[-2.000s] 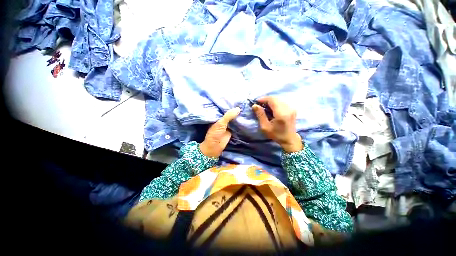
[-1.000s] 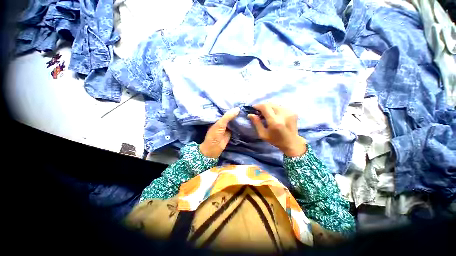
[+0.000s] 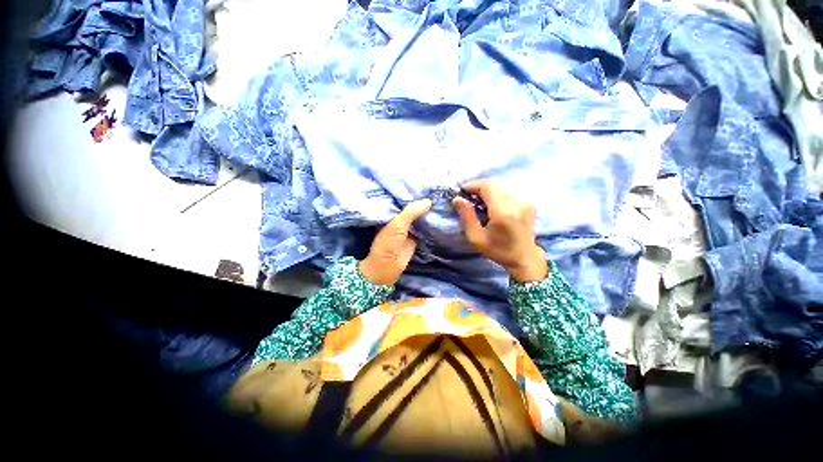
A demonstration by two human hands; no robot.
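Note:
A light blue denim jacket [image 3: 541, 162] lies spread in front of me, its pale side up, with a buttoned stitched strip across it. My left hand [image 3: 394, 244] pinches a fold of the jacket near its middle, thumb on top. My right hand [image 3: 499, 226] is just to the right, closed on small dark thread snips [image 3: 473, 200]. The snips' tip is at the cloth beside my left thumb. Most of the snips is hidden by the fingers. A thread end cannot be made out.
Other blue jackets lie at the right [image 3: 758, 189] and upper left [image 3: 167, 81]. Off-white cloth [image 3: 672, 244] lies beneath at the right. Small red and dark items [image 3: 103, 126] lie on the white table [image 3: 81, 180]. The table's edge curves along the lower left.
My right hand and the snips have shifted slightly at the same spot, and the snips' angle has changed. My left hand and the jacket stay almost still.

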